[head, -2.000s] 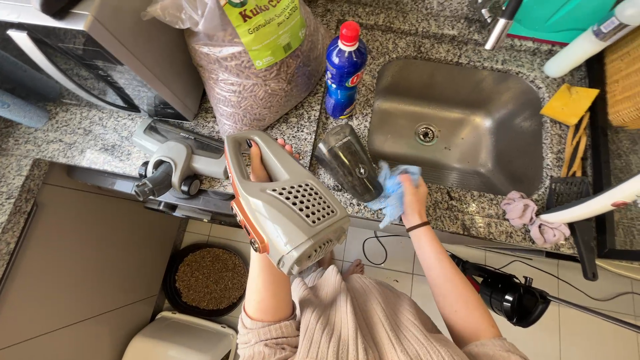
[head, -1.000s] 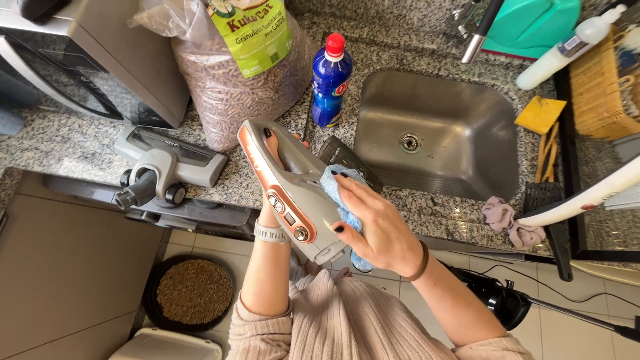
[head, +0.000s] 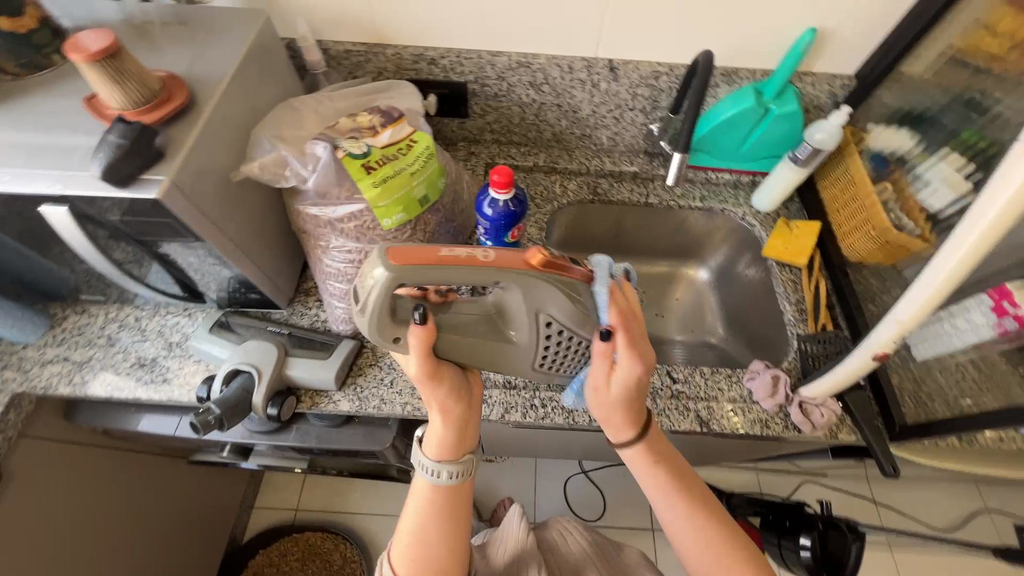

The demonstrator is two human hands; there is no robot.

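A grey and copper handheld vacuum cleaner body (head: pixel 488 320) is held level above the counter, its vented side facing me. My left hand (head: pixel 436 360) grips it around the handle end, thumb on the near side. Against its right end, my right hand (head: pixel 624 352) presses a light blue cloth (head: pixel 604 280). The grey vacuum floor head (head: pixel 276 360) rests on the granite counter to the left. Behind the body stands a blue bottle with a red cap (head: pixel 502 208). A pleated filter (head: pixel 120 72) sits on the microwave. The clear dark cup seen earlier is hidden.
A steel sink (head: pixel 680 288) lies right of the bottle, under a black faucet (head: pixel 690 112). A large bag of cat litter granules (head: pixel 376 184) leans by the microwave (head: pixel 224 152). A green dustpan (head: pixel 752 120), yellow sponge (head: pixel 792 242) and wicker basket (head: pixel 868 212) stand at the right.
The vacuum body has turned from slanting downward to level, its copper strip now along the top. My right hand with the cloth has moved to its right end. The view has shifted.
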